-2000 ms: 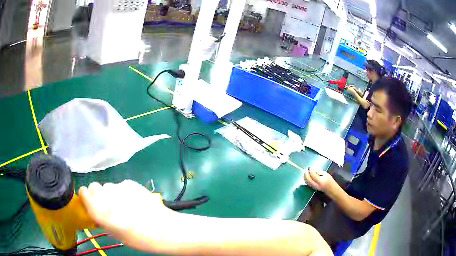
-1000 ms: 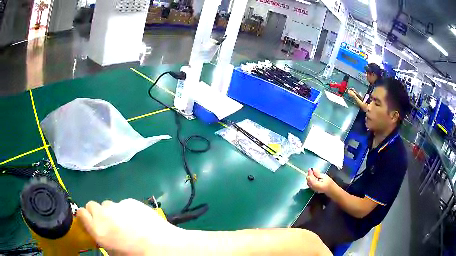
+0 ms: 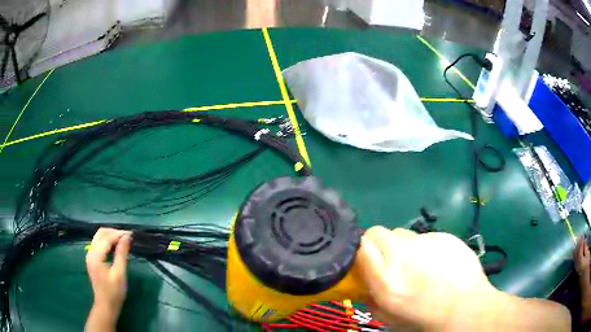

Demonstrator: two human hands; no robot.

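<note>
My right hand (image 3: 421, 275) grips the yellow heat gun (image 3: 259, 295) at the lower middle, its round black vented cap facing up at me. The nozzle is hidden beneath the gun body. My left hand (image 3: 109, 259) is closed around the black wire harness (image 3: 146, 244) at the lower left. The harness loops up and around to the back, with yellow labels (image 3: 173, 246) on it. Red-sleeved leads (image 3: 317, 316) with white tips fan out below the gun. The branch point is hidden behind the gun.
A cloudy plastic bag (image 3: 363, 97) lies beyond the harness. A power strip (image 3: 486, 81), blue parts bin (image 3: 564, 123) and small clear bag (image 3: 547, 181) are on the right. The gun's black cord (image 3: 475, 188) runs there. Another person's hand (image 3: 582, 256) shows at the right edge.
The view has swung left and down. The harness loop and my left hand are now in view. The gun and my right hand appear nearer the middle, and the coworker is mostly out of view.
</note>
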